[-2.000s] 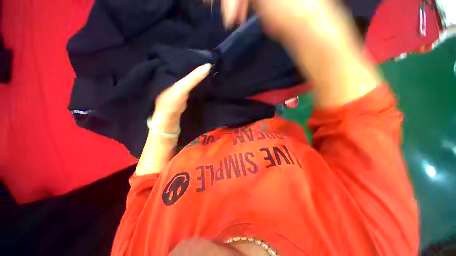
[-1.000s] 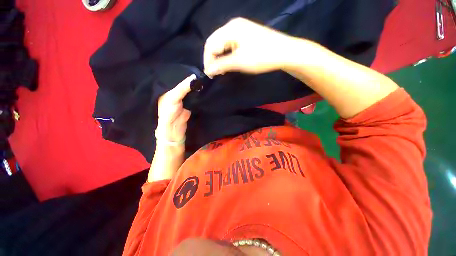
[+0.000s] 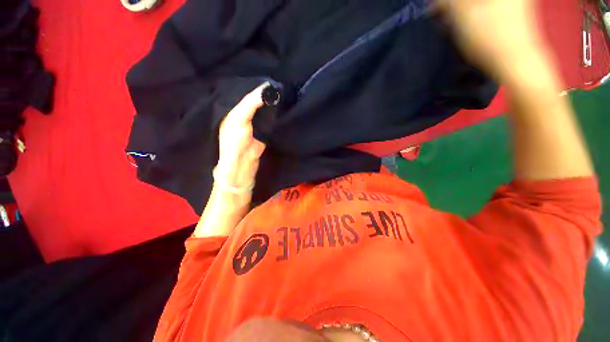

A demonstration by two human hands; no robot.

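Note:
The dark navy garment (image 3: 374, 87) lies spread over the red cloth and against my orange top. A round dark button (image 3: 271, 95) with a shiny rim shows on it at my left thumb tip. My left hand (image 3: 239, 143) holds the garment's folded edge beside the button, its other fingers hidden under the cloth. My right hand (image 3: 491, 30) is far out at the upper right, blurred and partly cut off by the top edge. No needle or thread can be made out.
The red table cloth (image 3: 87, 133) runs under the garment. Dark garments (image 3: 27, 80) lie at the far left, and black cloth (image 3: 114, 287) at the lower left. A white ring-shaped thing (image 3: 139, 3) is at the top edge. Small metal snips (image 3: 587, 48) lie at the right. Green floor (image 3: 468, 163) shows beyond.
My right hand has moved from beside the button out to the upper right. My left hand stays on the garment, and the button now shows plainly.

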